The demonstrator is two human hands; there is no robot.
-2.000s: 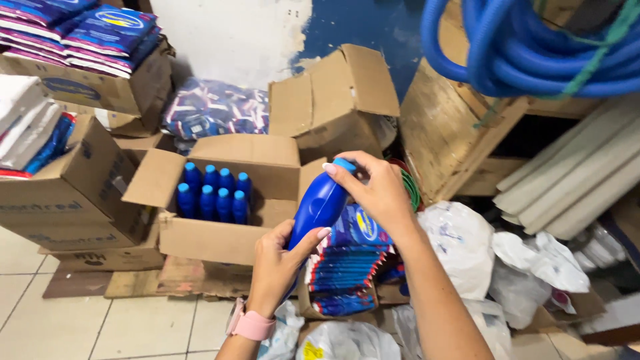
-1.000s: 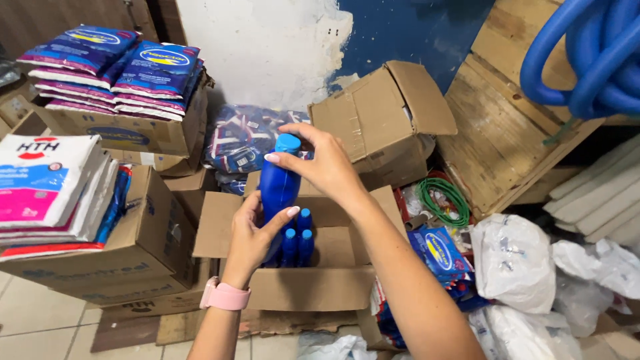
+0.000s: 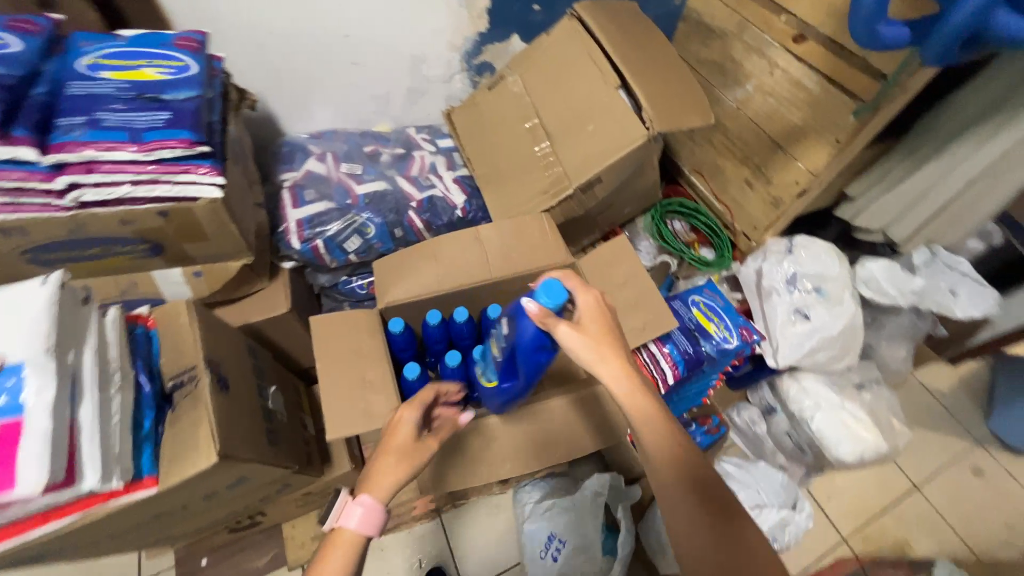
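Note:
My right hand (image 3: pixel 580 324) grips a blue plastic bottle (image 3: pixel 516 352) near its light blue cap, and the bottle leans over the open cardboard box (image 3: pixel 488 260). Inside that box several blue bottles (image 3: pixel 434 332) stand upright in rows at the left side. Low over the box's near left edge is my left hand (image 3: pixel 420 428), its fingers partly curled and holding nothing, just below the standing bottles. A pink-banded watch (image 3: pixel 360 512) is on my left wrist.
Stacked blue packets (image 3: pixel 132 96) and white bags (image 3: pixel 40 384) lie on boxes at the left. Behind stand a plastic-wrapped bundle (image 3: pixel 376 192) and a tilted cardboard box (image 3: pixel 552 136). A green coil (image 3: pixel 692 232), blue packets (image 3: pixel 708 320) and white plastic bags (image 3: pixel 800 300) are at the right.
My left hand has come off the bottle that both hands held a second ago. The bottle, then upright in view, is now tilted in my right hand. The view has shifted.

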